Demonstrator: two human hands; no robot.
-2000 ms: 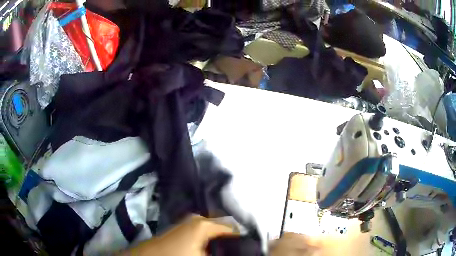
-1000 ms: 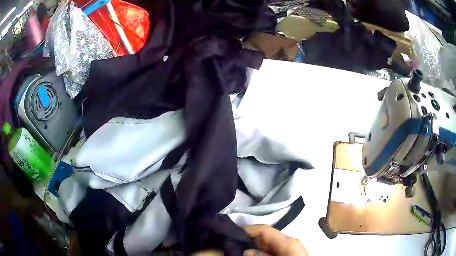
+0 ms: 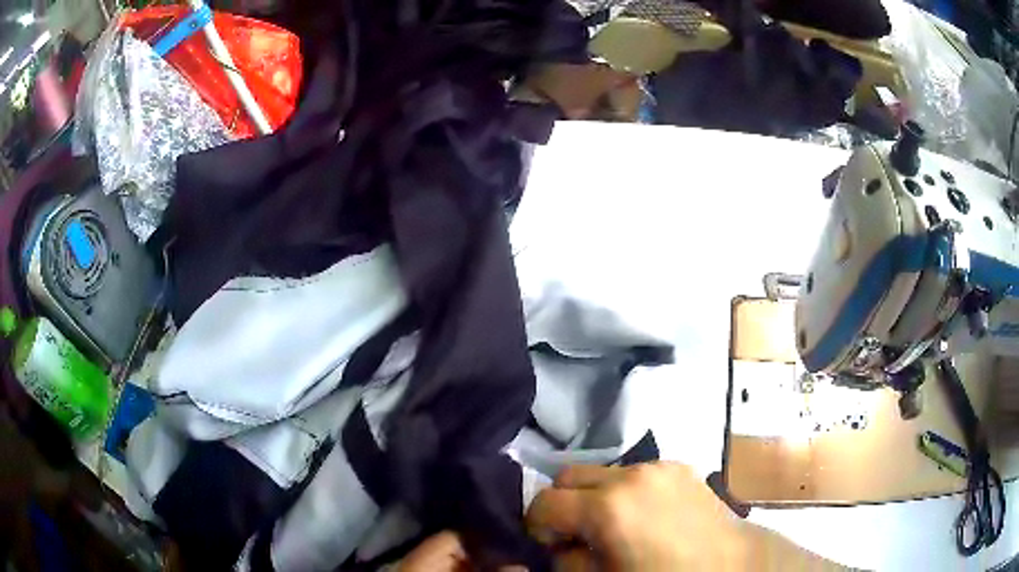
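Note:
A large dark and light-grey garment (image 3: 458,302) lies heaped left of the sewing machine (image 3: 883,263). Its pale grey panels (image 3: 285,335) show at the left and at its right side. My right hand (image 3: 626,520) is at the bottom centre, fingers curled on the garment's near edge. My left hand (image 3: 438,553) is at the bottom edge, mostly cut off, against the dark cloth; its fingertips are hidden. The cloth is away from the needle area.
Black-handled shears (image 3: 979,503) and small yellow-green snips (image 3: 944,453) lie under the machine arm. A green bottle (image 3: 62,374), a grey fan-like device (image 3: 89,263) and red and clear plastic bags stand at the left. Dark cloth (image 3: 749,84) lies behind the table.
Since two seconds ago both hands have stayed low. The right hand has come left from near the machine plate onto the garment. The grey panels right of the dark cloth have spread, then shifted slightly.

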